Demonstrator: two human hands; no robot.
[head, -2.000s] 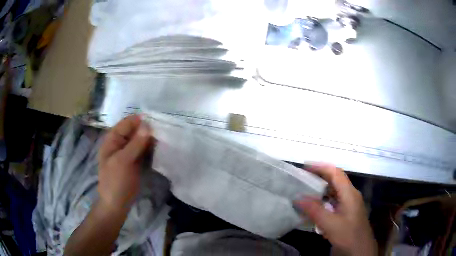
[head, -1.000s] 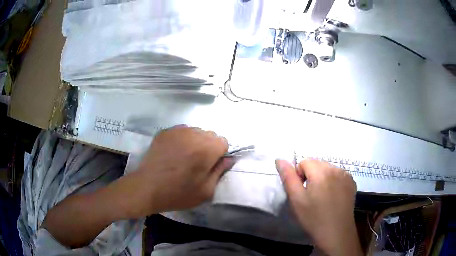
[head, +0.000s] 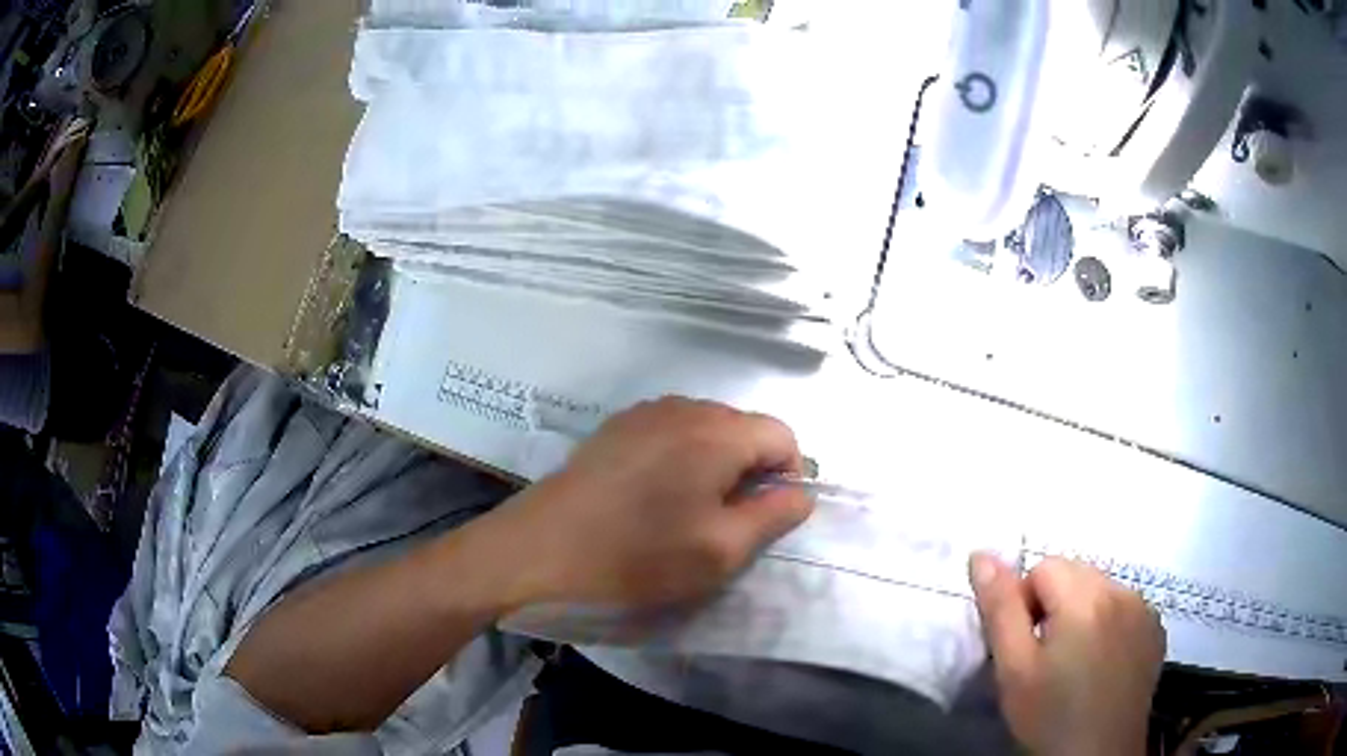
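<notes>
A pale off-white cloth piece [head: 872, 620] lies along the table's front edge, with a thin line running along it and its lower part hanging over the edge. My left hand [head: 665, 502] pinches the cloth's upper edge between thumb and fingers, hiding the cloth beneath it. My right hand [head: 1071, 635] pinches the cloth's right end with thumb and forefinger. A stack of similar pale pieces [head: 561, 148] lies on the table behind my left hand, its layered edges facing me.
The sewing machine's presser area [head: 1152, 259] and white lamp [head: 993, 111] are at the upper right. A numbered scale [head: 1241, 603] runs along the front edge. A brown cardboard sheet [head: 244, 222] and crumpled grey-white garment heap [head: 318, 517] are at left. Orange handles [head: 204, 86] show far left.
From two seconds ago, my left hand has moved right along the cloth, and the cloth now lies on the table edge. Since one second ago the view has shifted; both hands keep their hold.
</notes>
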